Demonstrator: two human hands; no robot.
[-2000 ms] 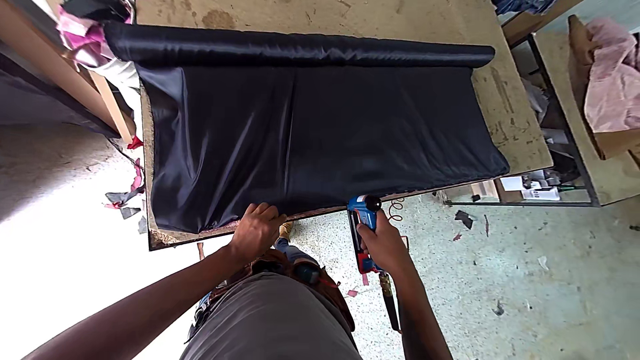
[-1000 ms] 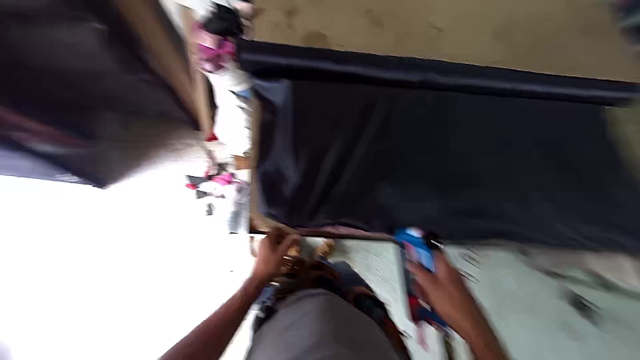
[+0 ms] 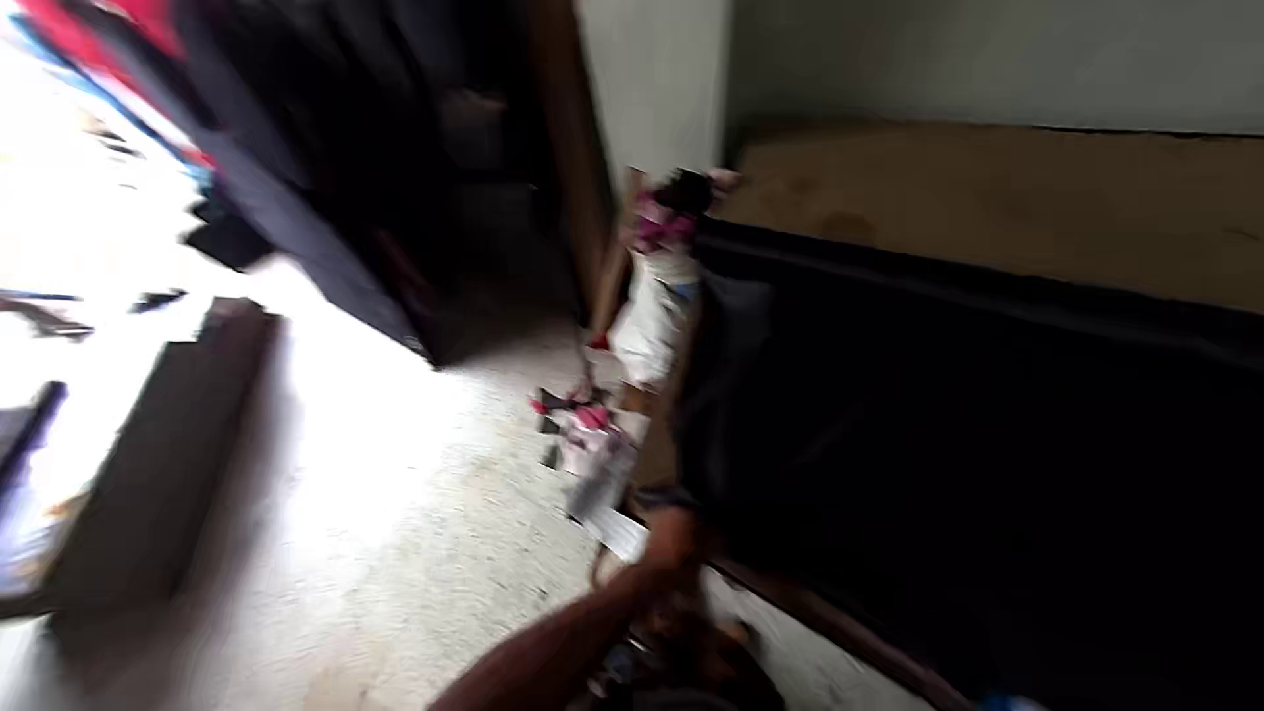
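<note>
Dark satiny fabric (image 3: 938,444) lies over the work table, with a rolled or folded band along its far side. My left hand (image 3: 679,538) is at the near left corner of the table, at the fabric's edge; it is blurred, and its fingers cannot be made out. My right hand is out of view. At the bottom edge a small blue part of the tool (image 3: 1007,703) shows, the rest of it cut off.
Fabric scraps (image 3: 592,425) and a white bag or cloth (image 3: 647,326) lie beside the table's left end. Dark cloth (image 3: 326,148) hangs at the upper left. A long dark block (image 3: 163,464) stands on the bright floor at far left.
The view has swung far to the left. My left hand has moved left along the near edge to the corner. My right hand, earlier holding the blue tool, has left the view.
</note>
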